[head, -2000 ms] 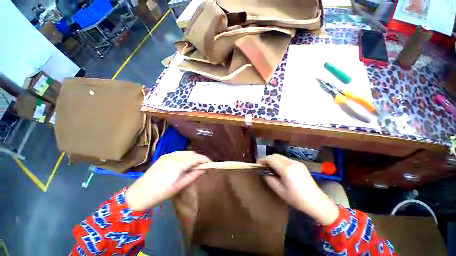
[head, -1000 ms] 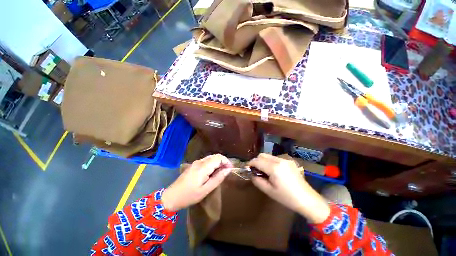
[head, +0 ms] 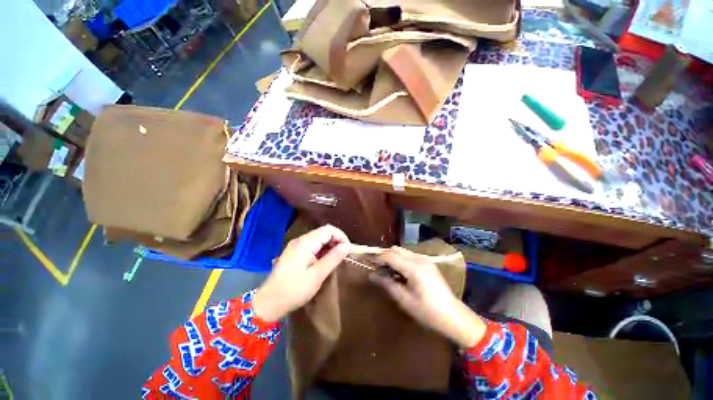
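Observation:
A brown bag body [head: 391, 336] hangs over my lap, its pale top edge facing up. My left hand [head: 306, 269] pinches the left end of that edge between thumb and fingers. My right hand [head: 418, 285] is on the edge just to the right. Dark thread snips [head: 385, 271] show partly in my right hand, their thin tips pointing left toward my left fingertips. My right fingers hide most of the snips. Whether a thread is between my fingertips is too small to tell.
Floppy brown bags [head: 352, 70] lie on the leopard-print desk [head: 289, 147]. Orange-handled pliers [head: 557, 154], a green-handled tool [head: 542, 112] and a phone [head: 598, 74] lie to the right. Stacked bags [head: 156, 172] sit on a blue crate [head: 270, 230] at left. A cardboard box [head: 625, 367] is at lower right.
Since one second ago, my right fingers have shifted over the edge, and more pale edge shows right of them. Two seconds ago my hands were wider apart on the edge. The view has shifted slightly.

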